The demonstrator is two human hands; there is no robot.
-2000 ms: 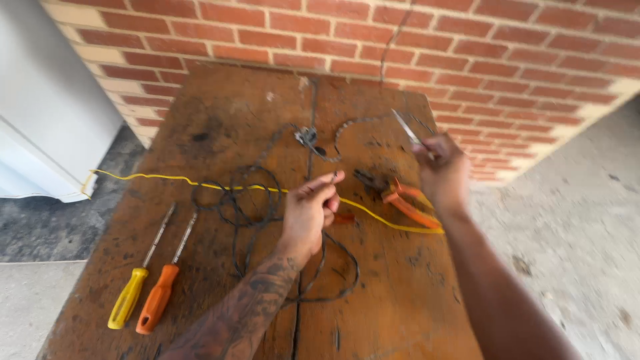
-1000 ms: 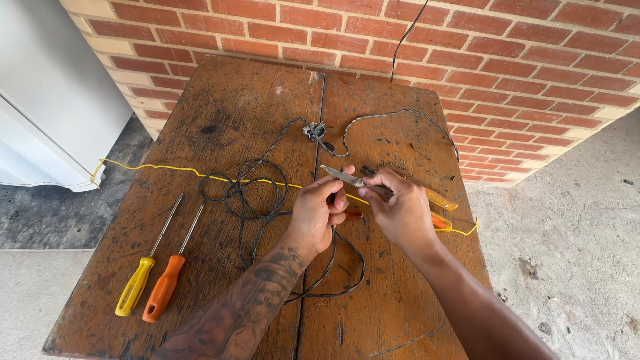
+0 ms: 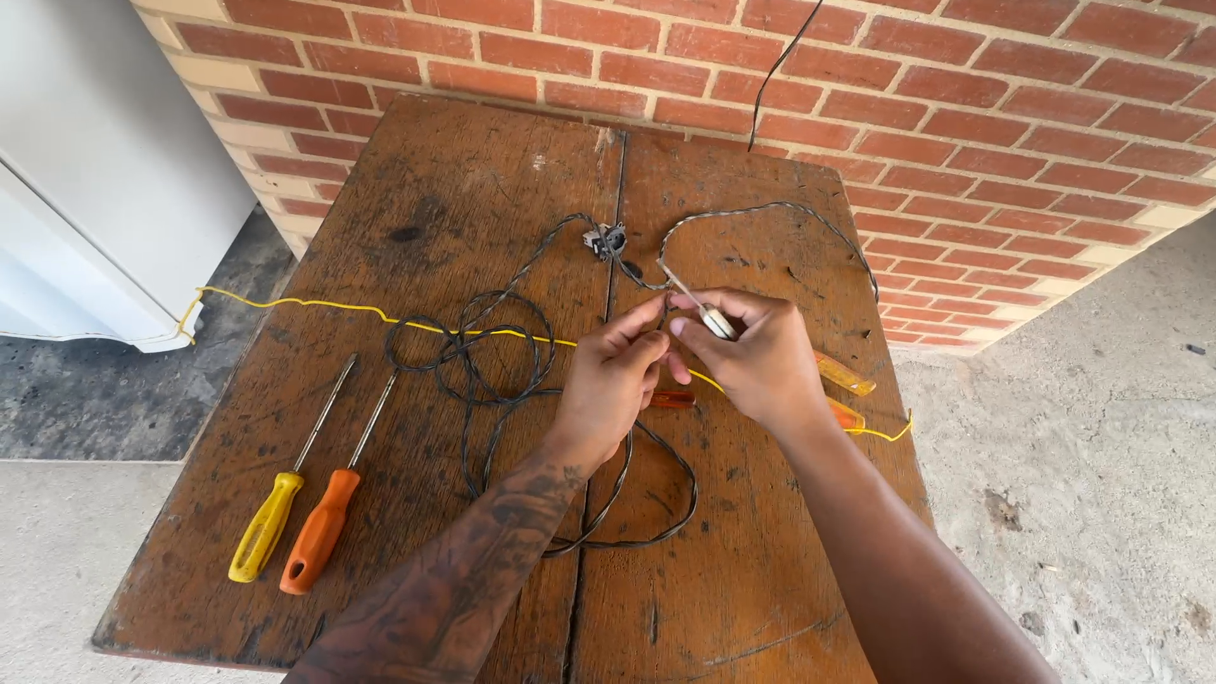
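Observation:
My right hand [image 3: 750,356] grips a small knife [image 3: 714,321] with a pale handle, its thin blade pointing up and left. Close beside it, my left hand [image 3: 617,366] pinches what looks like the end of a dark twisted electrical cord; the fingertips hide most of it. That cord [image 3: 513,332] lies in loops left of my hands. At its upper run sits a small grey and black electrical fitting [image 3: 604,241]. Under my hands passes a yellow wire [image 3: 332,304]. Orange-handled pliers [image 3: 844,414] lie partly hidden behind my right hand, and a short red handle [image 3: 673,399] shows between my wrists.
A yellow-handled screwdriver [image 3: 266,527] and an orange-handled screwdriver [image 3: 323,532] lie on the left of the worn wooden table [image 3: 446,190]. Behind it rises a brick wall [image 3: 665,57] with a hanging black cord [image 3: 774,71]. A white cabinet-like object [image 3: 104,171] stands at the left.
Two seconds ago my right hand held the knife raised off to the right, apart from my left hand. It has come in beside the left fingertips, and the blade now points more steeply upward.

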